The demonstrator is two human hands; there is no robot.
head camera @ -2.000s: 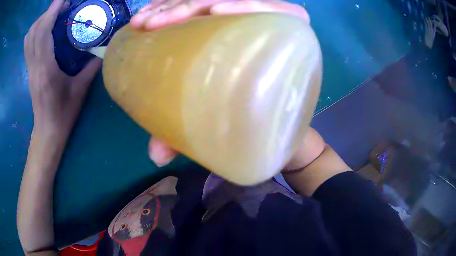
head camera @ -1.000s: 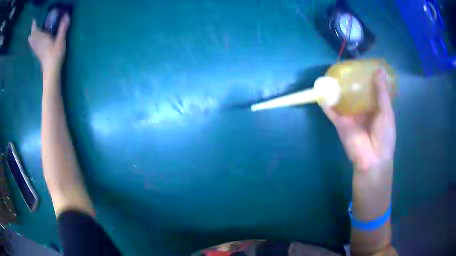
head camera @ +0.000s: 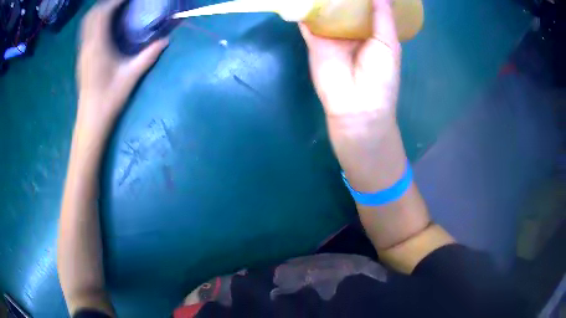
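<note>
My left hand [head camera: 102, 59] is at the upper left, its fingers around a black loudspeaker unit [head camera: 144, 22] with a pale round centre, which is blurred. My right hand [head camera: 357, 68] is at the top, shut on the soft glue bottle [head camera: 341, 20] of yellow-amber liquid, which lies on its side with its upper part near the picture's edge. Its long cream-white nozzle [head camera: 229, 9] points left, and the tip is at the right edge of the speaker's disc. A thin lead wire with a small white connector plug [head camera: 223, 43] trails to the right of the speaker.
More black speakers [head camera: 13, 25] stand at the top left corner. The dark green bench top [head camera: 236, 186] has scratch-like marks. Its right edge runs diagonally, with grey floor [head camera: 478, 161] beyond. A dark slim object [head camera: 15, 307] is at the bottom left corner.
My left hand now has the speaker nearer the middle of the view. My right hand and the bottle have come left, bringing the nozzle tip to the speaker. The view has shifted; the blue bin is out of sight.
</note>
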